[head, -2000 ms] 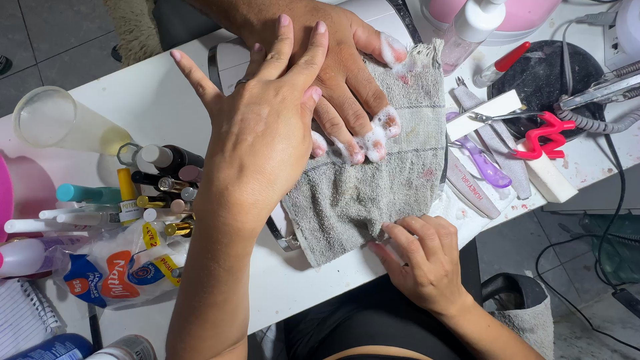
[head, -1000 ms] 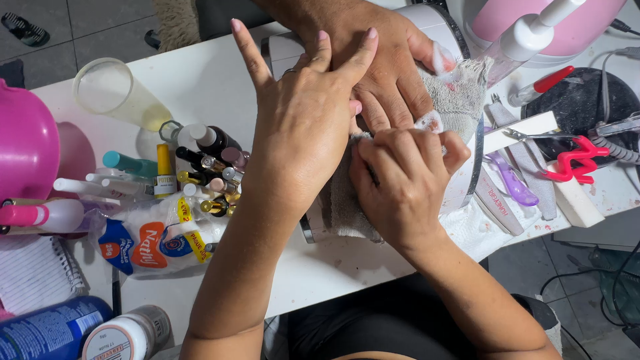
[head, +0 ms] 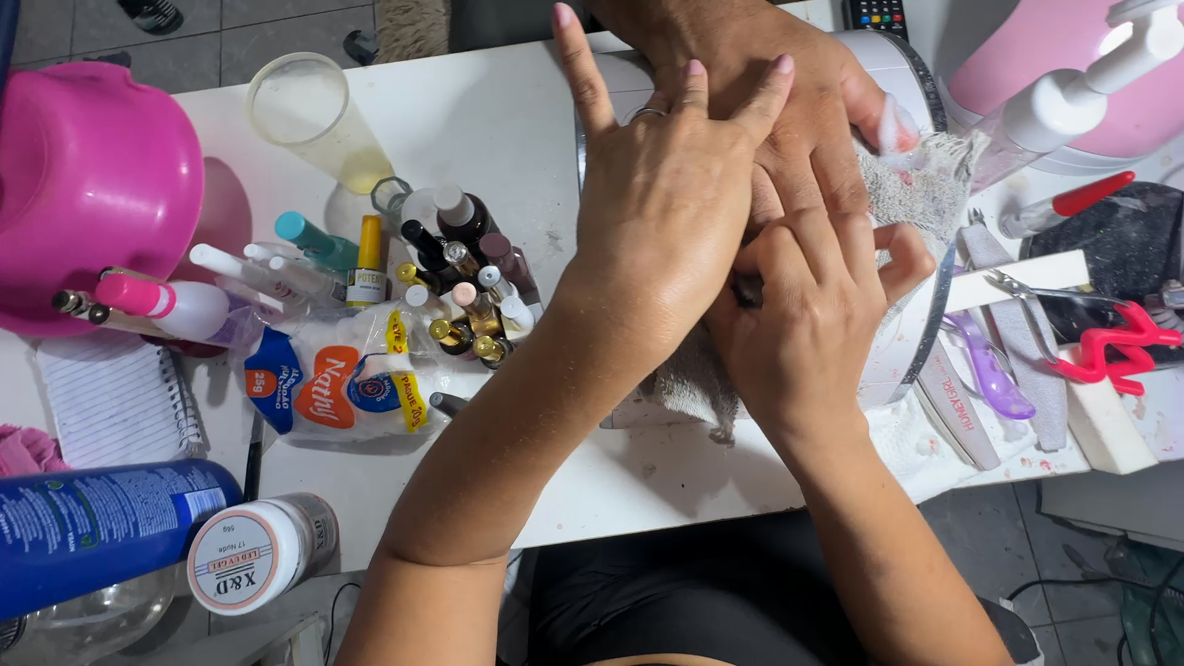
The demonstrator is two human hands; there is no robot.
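Note:
Another person's hand [head: 786, 92] lies palm down on a grey towel [head: 925, 180] over a white rounded device [head: 893, 79]; white foam shows on its thumb. My left hand [head: 671, 185] rests across the back of that hand with its fingers spread, a ring on one finger. Just below and to the right, my right hand [head: 814, 305] is closed on the towel, bunched around the other person's fingertips, which are mostly hidden. One towel corner hangs below my right hand's wrist side.
Left are nail polish bottles [head: 472, 305], a cotton bag [head: 338, 379], a plastic cup [head: 301, 102], a pink basin [head: 92, 194], a blue bottle [head: 102, 527] and a jar [head: 245, 560]. Right are red-handled nippers [head: 1115, 347], nail files [head: 957, 407] and a pump bottle [head: 1045, 120].
My right hand has moved from the towel's lower edge up to the other person's fingers, gathering the towel around them. The foamy fingertips seen earlier are now covered. The view has shifted.

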